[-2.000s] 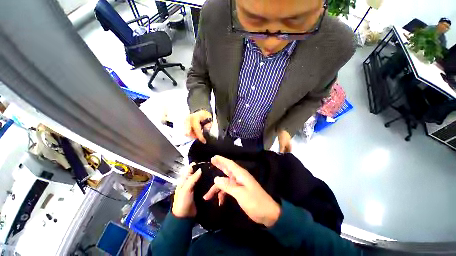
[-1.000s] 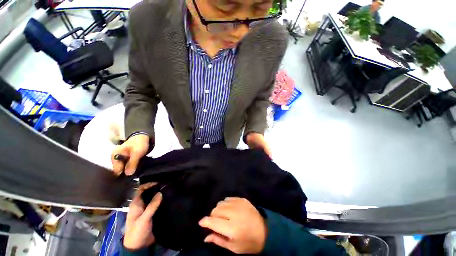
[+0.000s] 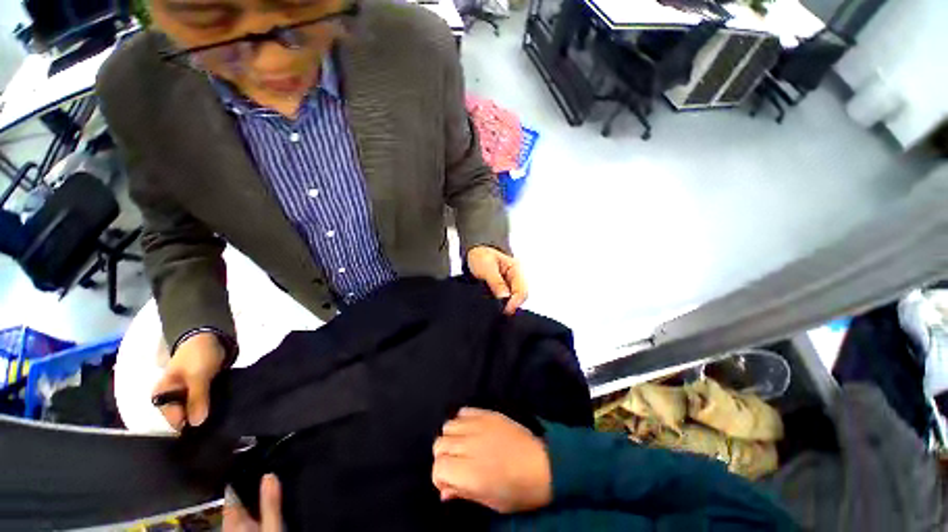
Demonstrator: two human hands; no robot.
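Note:
A large black garment (image 3: 416, 364) is spread between me and the person opposite. My right hand (image 3: 491, 460) lies on its near right part, fingers curled against the cloth; whether it grips a fold is hard to see. My left hand (image 3: 255, 506) is at the bottom edge, mostly cut off or covered, with fingers at the garment's left edge. The person opposite holds the far edge with both hands. A tiny dark tool (image 3: 169, 398) is in their hand on the left side of the picture.
A person in a grey-brown blazer (image 3: 411, 125) stands opposite. Grey curtains (image 3: 790, 255) flank both sides. Khaki garments (image 3: 733, 416) and grey cloth (image 3: 858, 457) lie at lower right. A blue crate (image 3: 517, 182) with a pink-red bundle stands on the floor. A round white bin (image 3: 140, 358) is behind the garment.
The view has swung right, so the person and garment sit further left. The garment is spread wider and flatter. My left hand has dropped towards the bottom edge. My right hand's fingers are more curled.

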